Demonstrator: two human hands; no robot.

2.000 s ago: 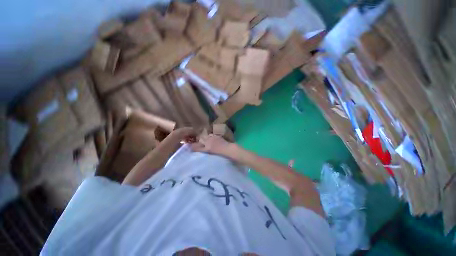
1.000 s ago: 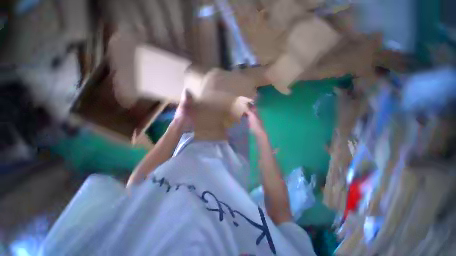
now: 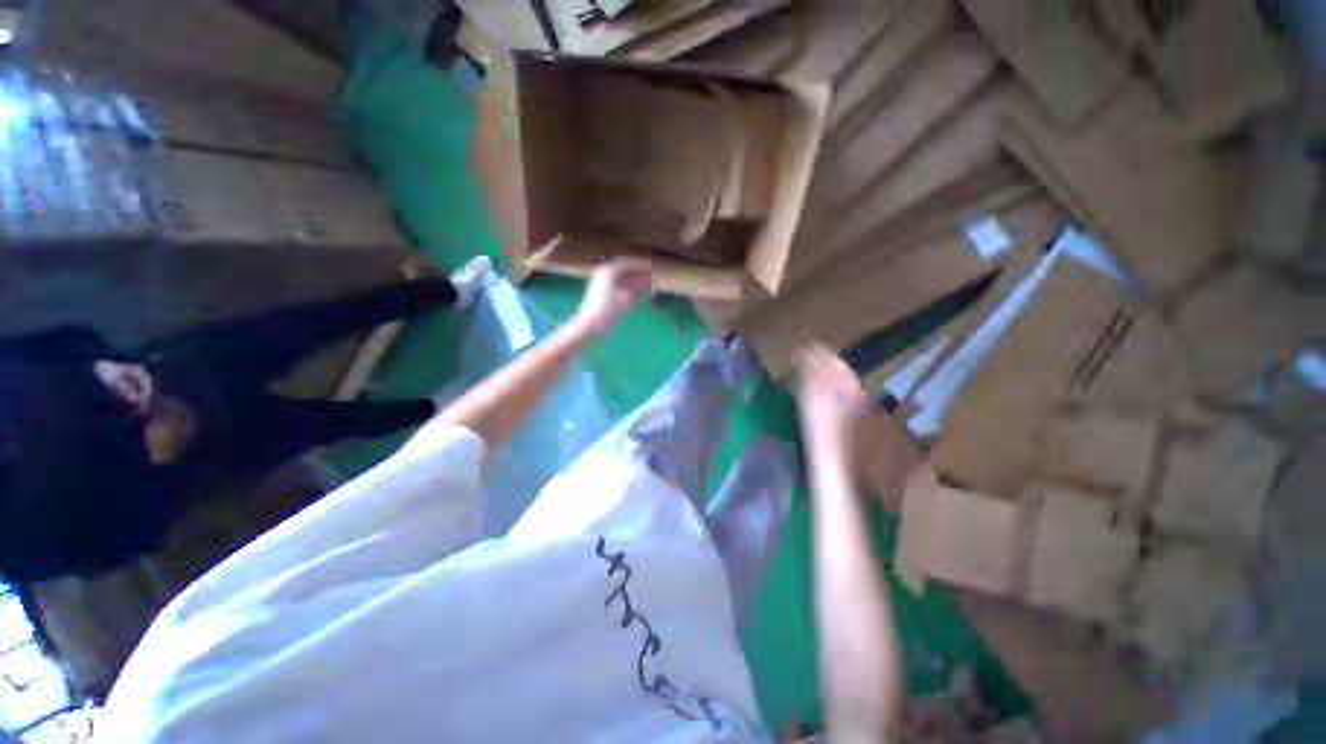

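A large open-topped carton [image 3: 788,204] stands in front of me at the upper middle, with brown cardboard pieces [image 3: 698,153] inside. My left hand [image 3: 618,291] is at the carton's near rim, its fingers curled; whether it grips the rim is not clear. My right hand [image 3: 829,381] is to the right of and below the carton, in front of leaning flat cardboard. It is blurred, with fingers loosely extended and nothing visible in it.
Flattened cartons [image 3: 916,160] lean at the right. Small cartons [image 3: 1083,545] lie in a heap at lower right. Another person in dark clothes [image 3: 291,342] is at the left, reaching towards clear plastic film [image 3: 509,313]. A wrapped stack [image 3: 218,189] stands upper left. Green floor [image 3: 640,349] shows between.
The view has swung left, bringing the large carton to the centre and the other person into view. The brown cardboard piece between my hands is no longer there, and my hands are further apart.
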